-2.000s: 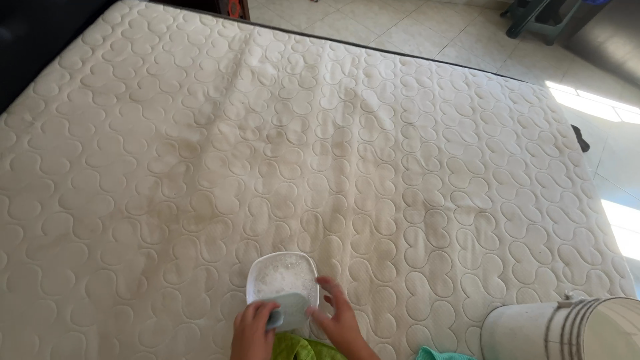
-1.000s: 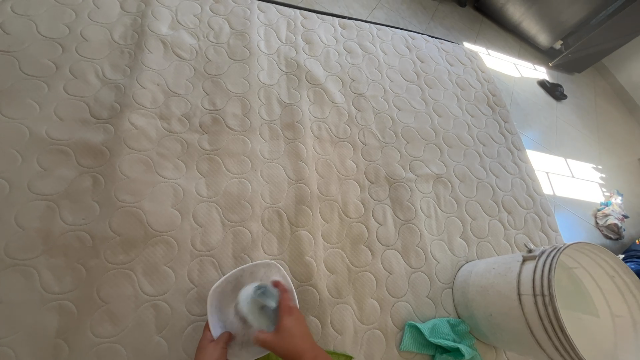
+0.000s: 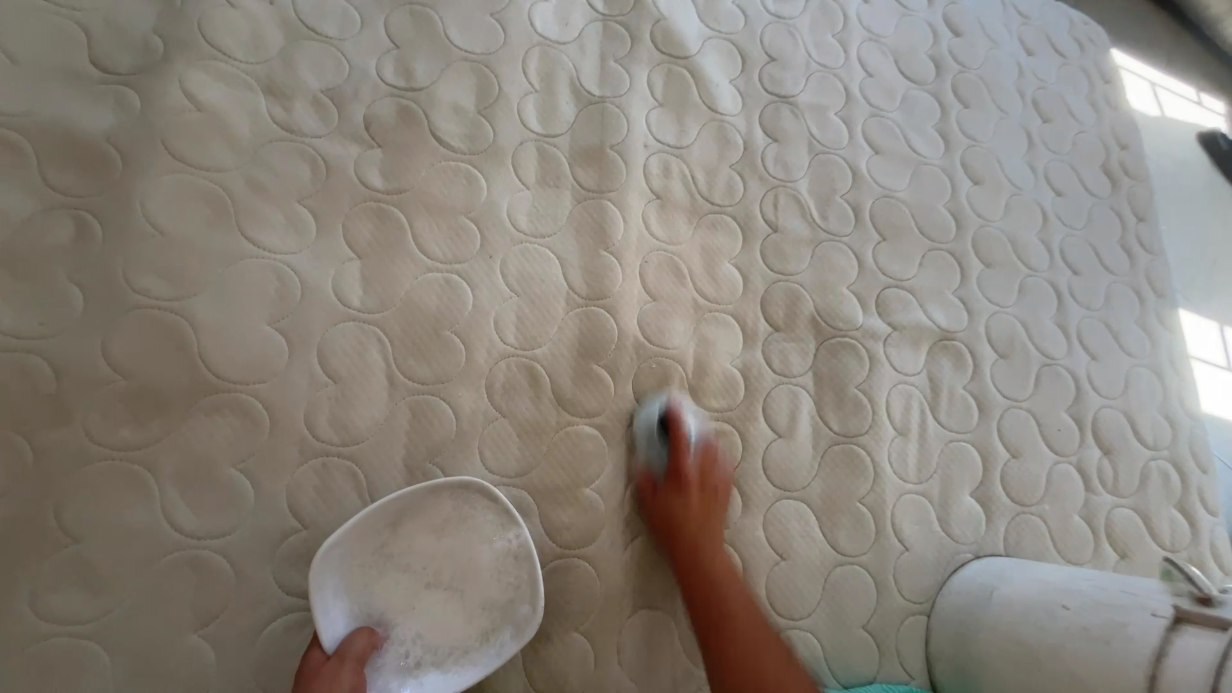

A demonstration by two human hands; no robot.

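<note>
My left hand point(image 3: 337, 664) grips the lower left rim of a white rounded-square bowl point(image 3: 428, 577), which holds foamy, whitish liquid. To its right, my right hand point(image 3: 685, 486) is closed around a pale, blurred handheld object point(image 3: 659, 433), perhaps a scrubbing brush. That object is down on the quilted cream mattress point(image 3: 558, 289), whose stitched fabric shows brownish stains. The underside of the pale object is hidden.
At the lower right stands a white bucket point(image 3: 1049, 616) with a metal handle. A bit of teal cloth point(image 3: 876, 688) shows at the bottom edge. Beyond the mattress's right side, sunlight falls on the floor point(image 3: 1169, 231), near a dark object point(image 3: 1218, 152).
My right hand has moved the pale object out of the bowl and onto the mattress to the right. My left hand still holds the bowl.
</note>
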